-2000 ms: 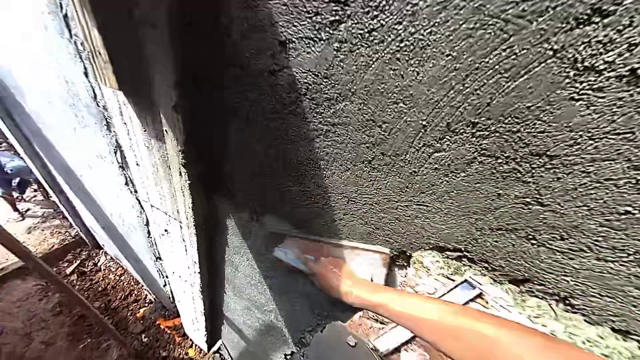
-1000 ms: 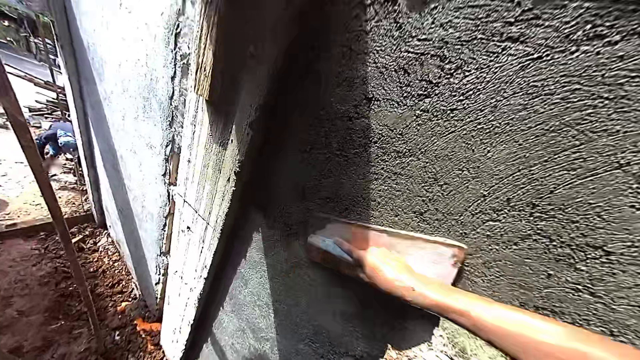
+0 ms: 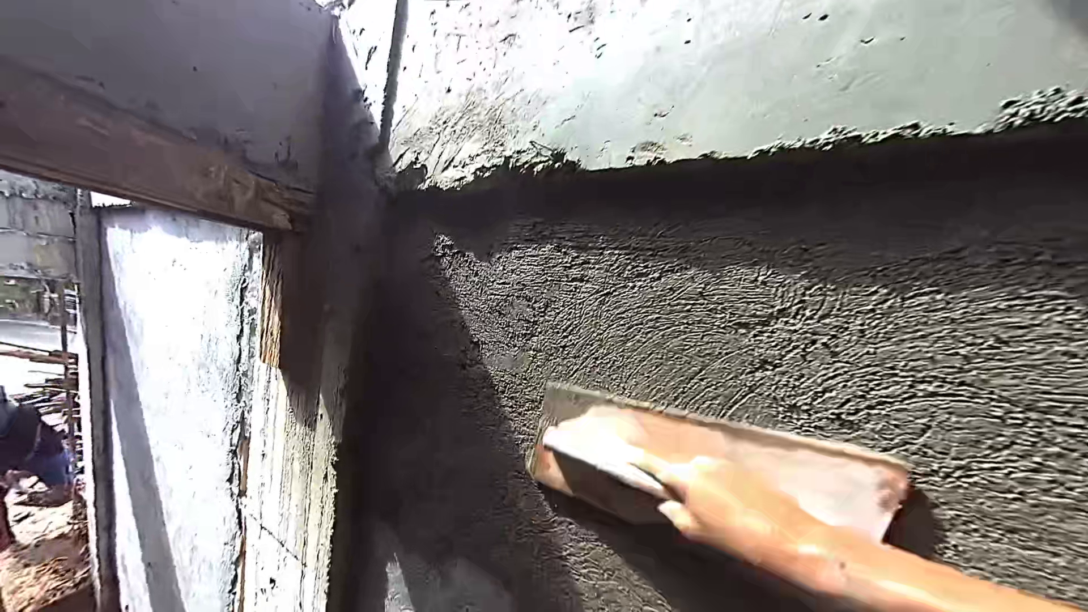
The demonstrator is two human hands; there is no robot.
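Observation:
My right hand [image 3: 722, 501] is closed around the handle of a plastering float [image 3: 765, 450], a long rectangular board smeared with mortar. The float lies against or very near the wet grey mortar [image 3: 722, 331] on the wall, right of the dark inner corner. Its left end is raised a little higher than its right. Curved ridges mark the mortar above and right of it. My left hand is out of view.
A concrete ledge [image 3: 731, 76] juts out above the mortar. At left are a wooden beam [image 3: 153, 153], a rough concrete post edge [image 3: 293, 476] and a pale wall panel [image 3: 183, 382]. A person [image 3: 34, 442] bends down outside at the far left.
The view has tilted up a lot, bringing the ledge and beam into sight. My right hand has moved the float up the wall, away from the rubble at its foot.

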